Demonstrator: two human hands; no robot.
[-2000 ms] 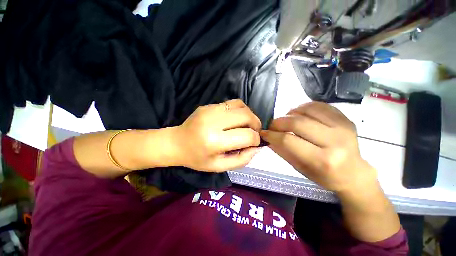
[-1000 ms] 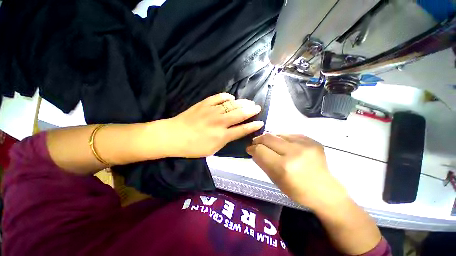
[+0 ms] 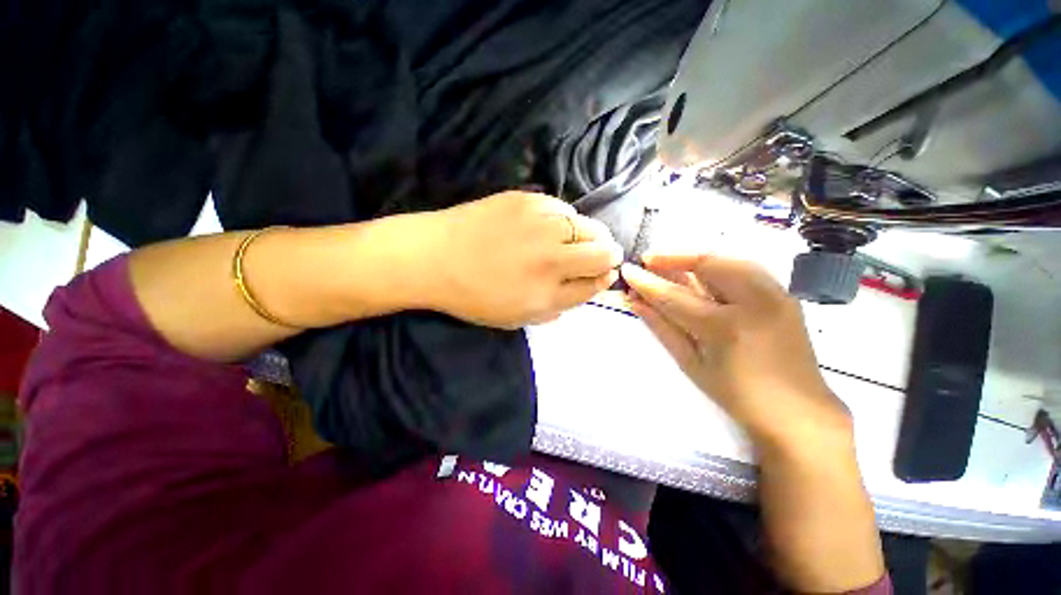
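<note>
A large black garment (image 3: pixel 407 395) covers the left of the white machine table and hangs over its front edge. Its edge runs from under the sewing machine's head (image 3: pixel 756 70) towards my fingertips. My left hand (image 3: pixel 524 262), with a ring and a bracelet at the wrist, pinches that edge. My right hand (image 3: pixel 739 337) pinches the same edge just beside it, fingertips nearly touching. The bright needle area (image 3: pixel 673 177) is just beyond my fingers; the needle itself is hard to make out in the glare.
A grey ribbed knob (image 3: pixel 826 277) sticks out from the machine face. A red and silver tool (image 3: pixel 890 279) lies behind a black phone-like rectangle (image 3: pixel 945 378) at the right. A marked strip (image 3: pixel 686 471) runs along the table's front edge.
Both hands have moved up towards the needle and closed on the cloth edge; my left hand was flatter before. The garment has shifted and bunches near the needle. The view has shifted slightly.
</note>
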